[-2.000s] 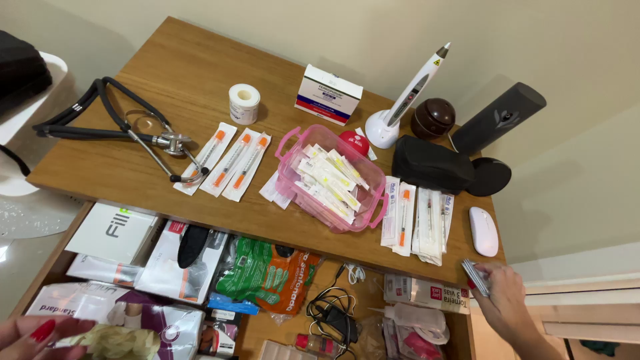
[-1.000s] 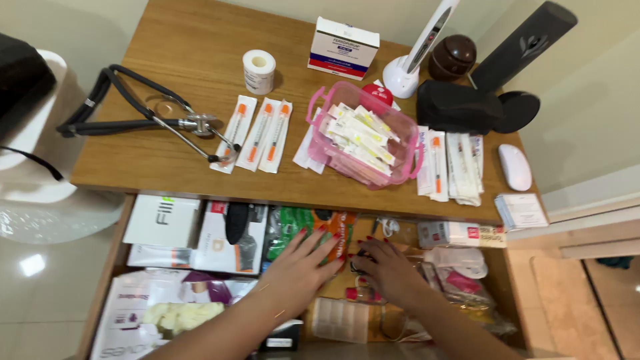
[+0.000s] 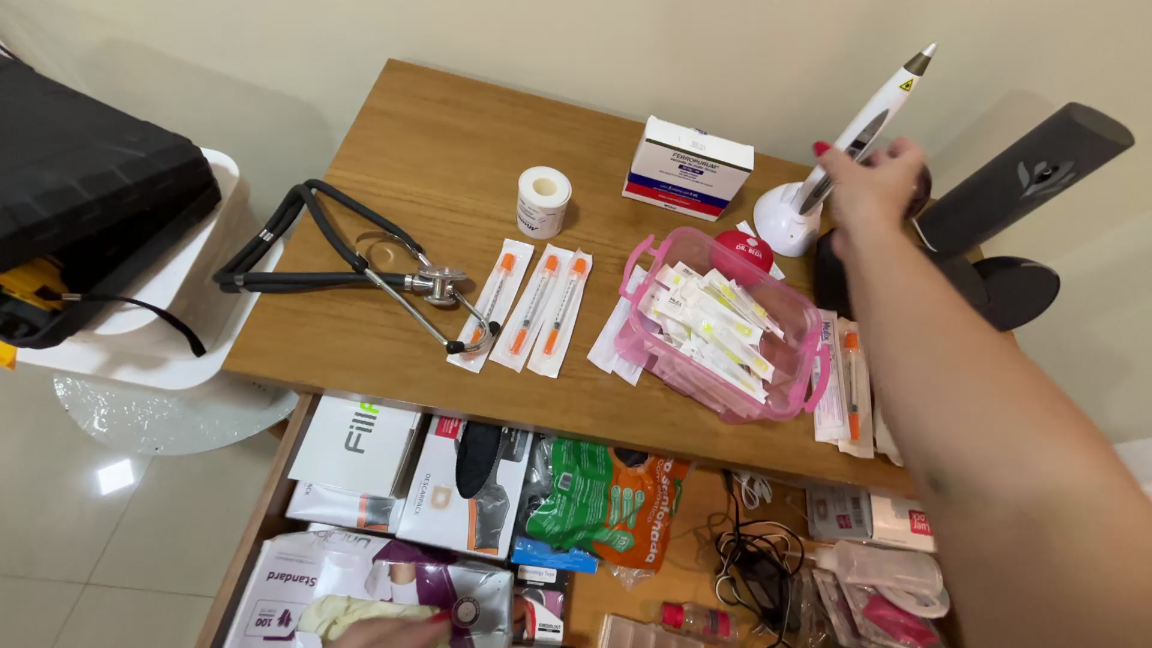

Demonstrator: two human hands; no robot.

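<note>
My right hand (image 3: 873, 184) reaches across the wooden top and is at the white pen-shaped device (image 3: 868, 121), which leans in its round white stand (image 3: 785, 220); whether the fingers grip it I cannot tell. Only the fingers of my left hand (image 3: 391, 633) show at the bottom edge, over pale gloves (image 3: 346, 615) at a glove box (image 3: 297, 585) in the open drawer. Between them, a pink plastic basket (image 3: 814, 382) holds small paper packets. To its left lie several wrapped syringes (image 3: 540, 306) and a stethoscope (image 3: 337, 216). A tape roll (image 3: 543, 202) and a carton (image 3: 688, 171) stand behind.
The drawer holds boxes (image 3: 463, 486), a green and orange bag (image 3: 603, 508), tangled black cables (image 3: 760, 567) and a clear bottle (image 3: 886, 569). A dark cylinder (image 3: 1026, 180) leans at the back right. White bins (image 3: 207, 306) with a black case (image 3: 90, 180) stand left of the furniture.
Both hands were over the middle of the drawer a second ago. The right has moved up to the pen-shaped device, the left toward the gloves at lower left.
</note>
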